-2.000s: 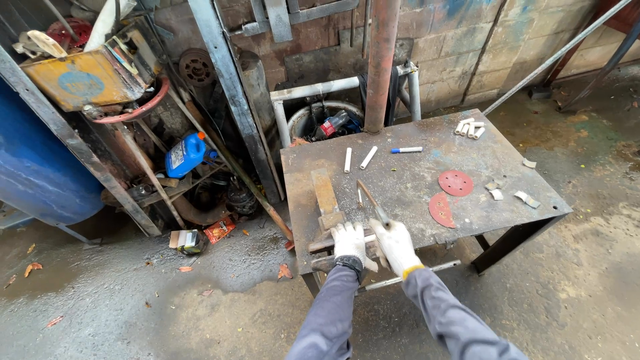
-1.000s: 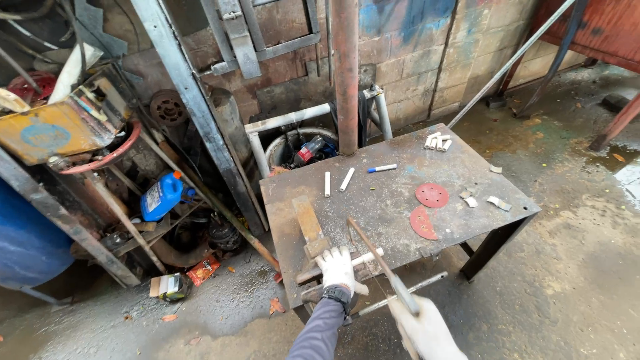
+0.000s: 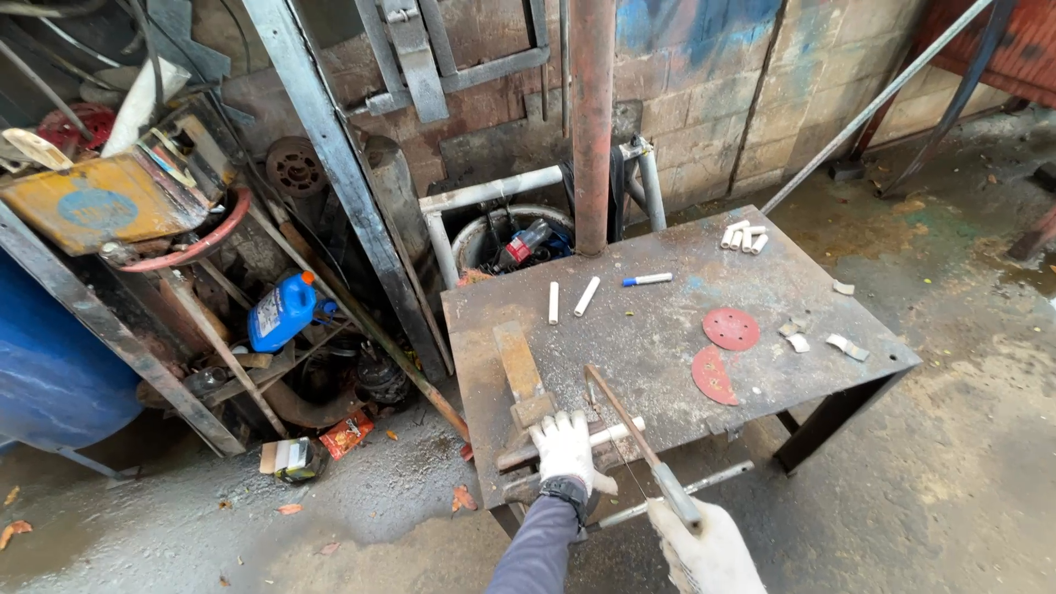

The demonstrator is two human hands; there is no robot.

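My left hand (image 3: 565, 452), in a white work glove, presses on a white plastic pipe (image 3: 620, 431) at the bench vise (image 3: 535, 412) on the near edge of the metal table (image 3: 660, 355). My right hand (image 3: 701, 540), also gloved, grips the handle of a hacksaw (image 3: 635, 421). Its thin blade runs across the pipe, just right of my left hand; whether it touches is unclear. Two short white pipe pieces (image 3: 586, 296) and a blue-capped marker (image 3: 648, 280) lie farther back on the table. Several more cut pieces (image 3: 744, 237) sit at the back right corner.
Red sanding discs (image 3: 731, 329), one torn, and curled scraps (image 3: 847, 346) lie on the table's right half. A rusty post (image 3: 592, 124) stands behind it, beside a bin (image 3: 511, 239). A blue jug (image 3: 282, 312) and a cluttered rack are at left. A metal bar (image 3: 672, 495) juts out low.
My right hand has moved away from my left hand, down and to the right, with the hacksaw. My left hand remains at the vise. The view has shifted somewhat.
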